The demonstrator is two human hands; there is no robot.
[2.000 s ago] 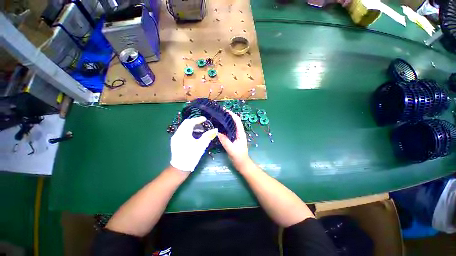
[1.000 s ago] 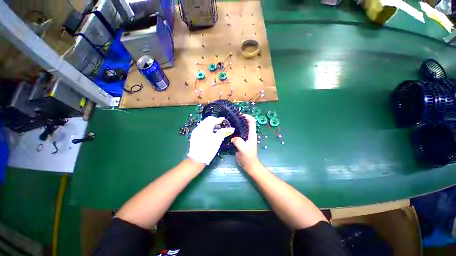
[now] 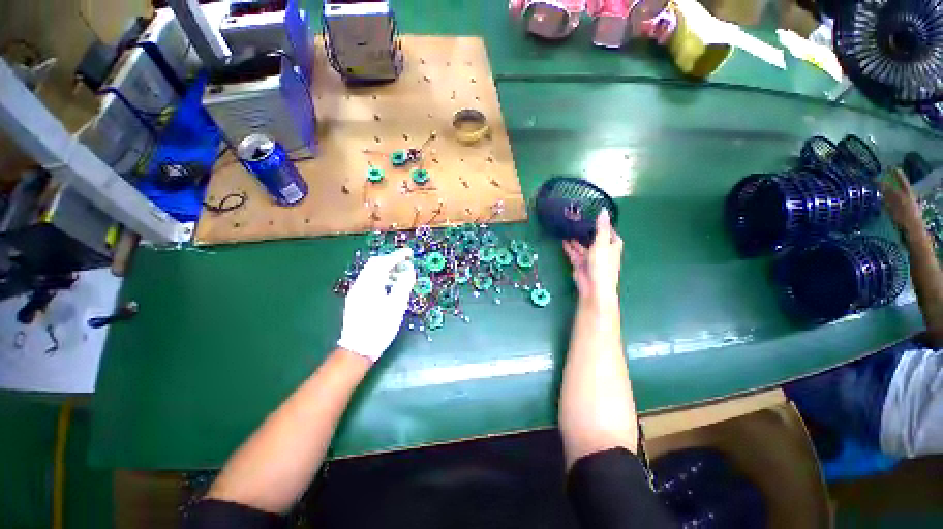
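Observation:
My right hand [image 3: 597,258], bare, holds a black round fan grille [image 3: 575,207] by its near edge, to the right of the board pile. My left hand [image 3: 376,305], in a white glove, is at the left side of a loose pile of green round circuit boards [image 3: 486,258] with thin red and dark wires. Its fingertips are among the boards; whether they grip one cannot be told.
A tan pegboard [image 3: 341,196] holds a few green boards, a tape roll [image 3: 469,126] and a blue can [image 3: 272,169]. Stacked black grilles [image 3: 807,210] lie at right, near another person's arm [image 3: 910,232]. Pink housings [image 3: 590,21] are at the far edge. An open cardboard box [image 3: 781,439] is below.
My hands have moved apart. The grille has gone from over the pile to the right in my right hand, leaving the pile exposed. A person's arm now shows at the right.

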